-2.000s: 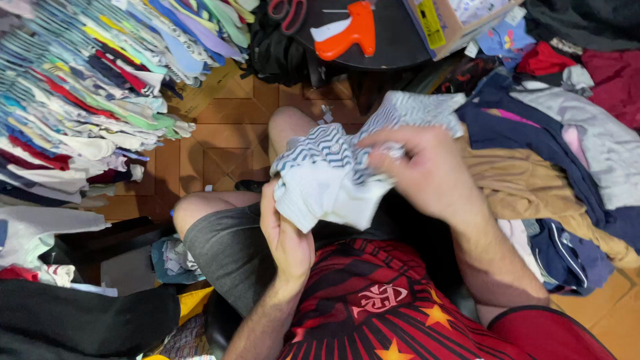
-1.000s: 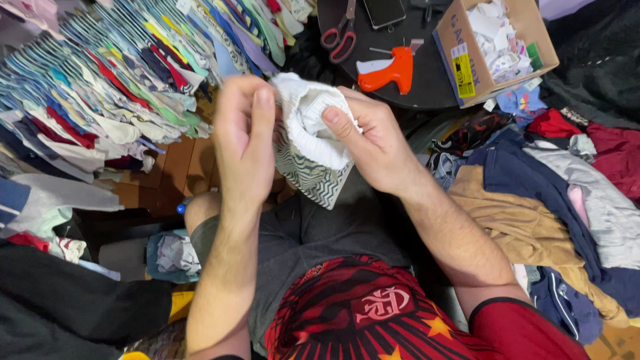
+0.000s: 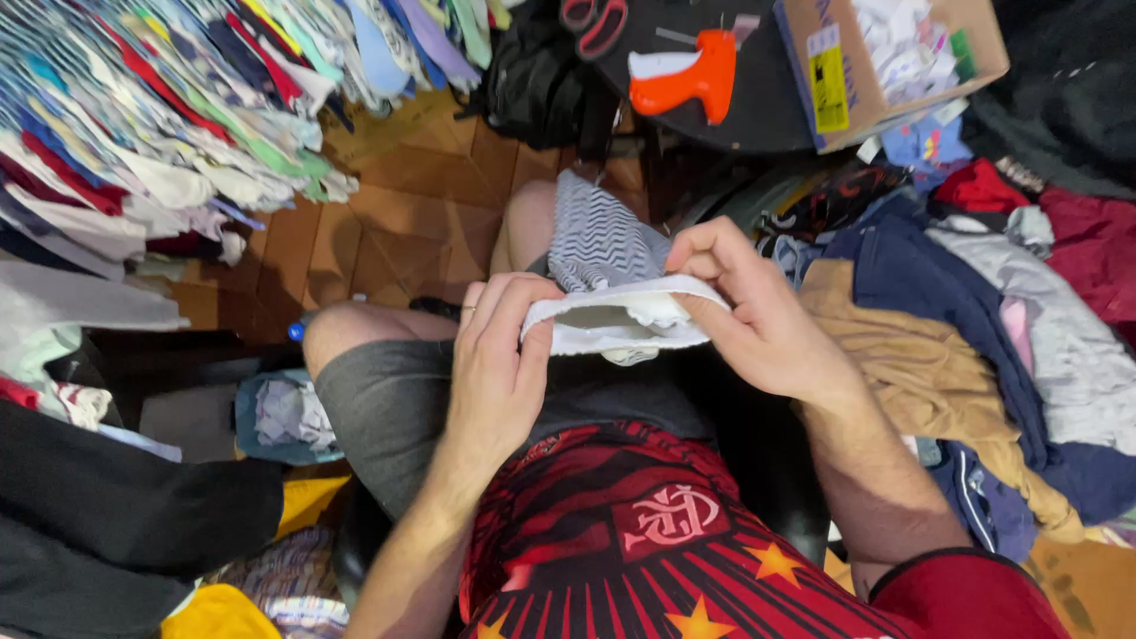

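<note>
A small garment (image 3: pixel 599 235) with a grey-and-white zigzag pattern hangs over my lap, its white ribbed waistband (image 3: pixel 621 342) facing me and spread into an oval. My left hand (image 3: pixel 506 346) pinches the left end of the band between thumb and fingers. At the right end, my right hand (image 3: pixel 754 315) grips the band with thumb and forefinger. White cloth shows inside the opening. An orange and white tagging gun (image 3: pixel 710 80) lies on a round black table (image 3: pixel 763 115) beyond my hands, near red-handled scissors (image 3: pixel 599 27).
A cardboard box (image 3: pixel 967 53) of crumpled paper stands on the table's right side. Many small clothes (image 3: pixel 177 115) hang at the upper left. Piled clothes (image 3: pixel 941 355) lie on the right; a blue bin (image 3: pixel 257 435) with paper is at the left, and a black backpack (image 3: pixel 532 80) sits beyond my knees.
The garment has come down toward my lap since one second ago. My left hand, then beside it and raised, now holds the band, which is stretched wide between both hands.
</note>
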